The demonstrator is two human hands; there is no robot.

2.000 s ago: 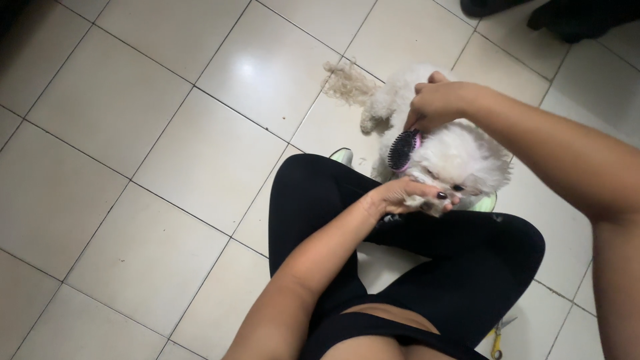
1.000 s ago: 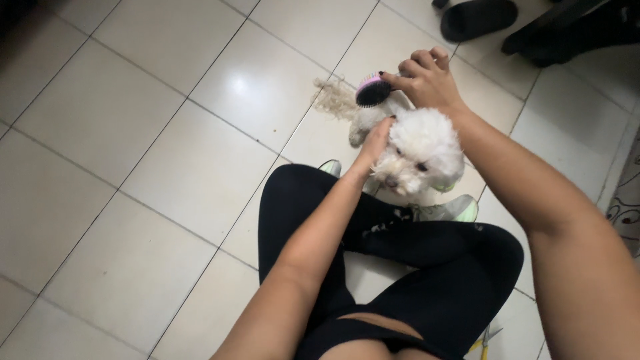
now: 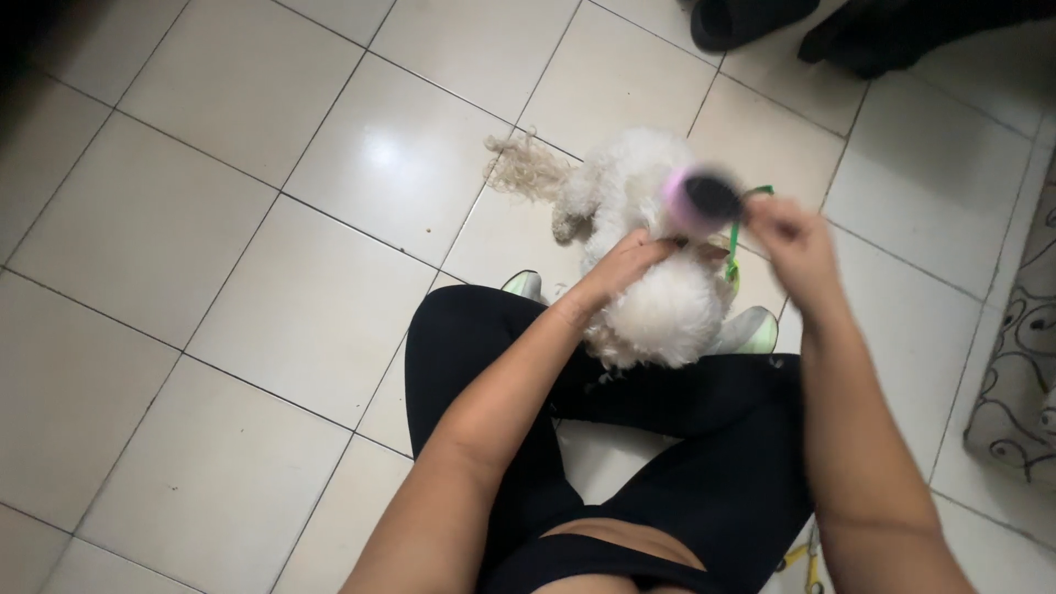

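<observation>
A fluffy white dog is on the floor between my shins, its head toward my lap and its face hidden from view. My left hand lies on the dog's neck, its fingertips sunk in the fur. Up and to the right, my right hand holds a pink hairbrush with black bristles, blurred, over the dog's upper back. A green ribbon or strap hangs beside the dog's neck. Left of the dog lies a clump of loose beige fur.
Black slippers or shoes are at the top right. A patterned mat or fabric lies at the right edge. Yellow-handled scissors rest near my right thigh. My shoes flank the dog on the tiled floor.
The dog's head has turned down, so its face no longer shows. My right hand has moved the brush from the dog's rear side to the right of its back.
</observation>
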